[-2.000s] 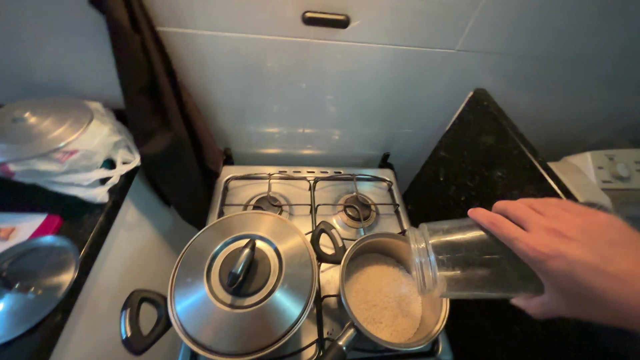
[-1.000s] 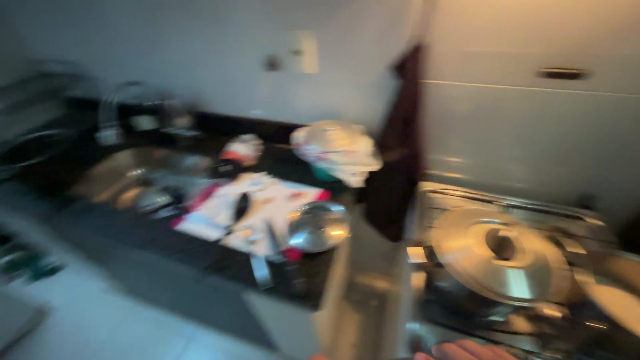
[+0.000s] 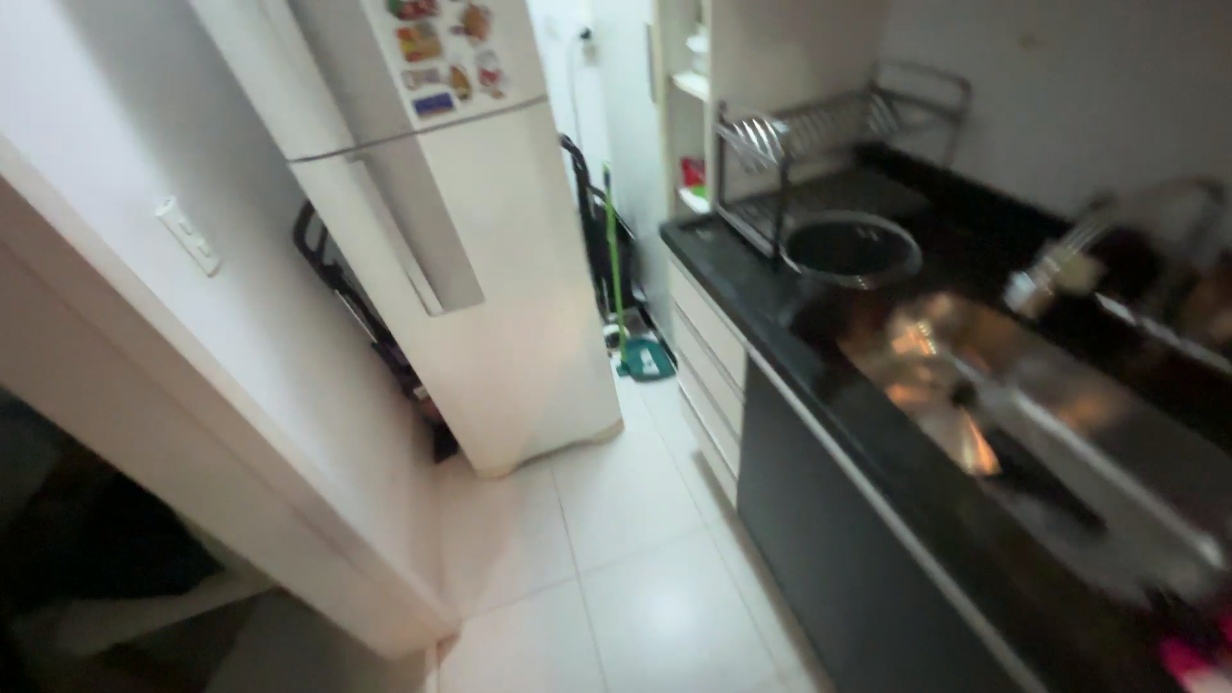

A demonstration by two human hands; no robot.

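Observation:
Neither my left hand nor my right hand shows in the head view now, so what they hold cannot be told. A white two-door refrigerator point(image 3: 520, 279) with several magnets on its upper door point(image 3: 443, 58) stands left of centre. On the right, a dark stone counter point(image 3: 818, 385) holds a stainless steel sink point(image 3: 1078, 395), blurred, with a faucet point(image 3: 1059, 260) behind it. A metal dish rack point(image 3: 828, 125) stands at the counter's far end, beside a round dark basin with a shiny rim point(image 3: 852, 250).
A white tiled floor point(image 3: 635, 597) runs between the refrigerator and the counter's drawers point(image 3: 707, 366). A green-handled dustpan point(image 3: 647, 358) lies at the far end. A door frame point(image 3: 241, 462) borders the left. Something pink point(image 3: 1193, 664) shows at the lower right corner.
The view has swung far left, from the stove past the sink to the refrigerator. Two seconds ago a hand tilted a glass jar over a saucepan; that hand and jar are out of view now.

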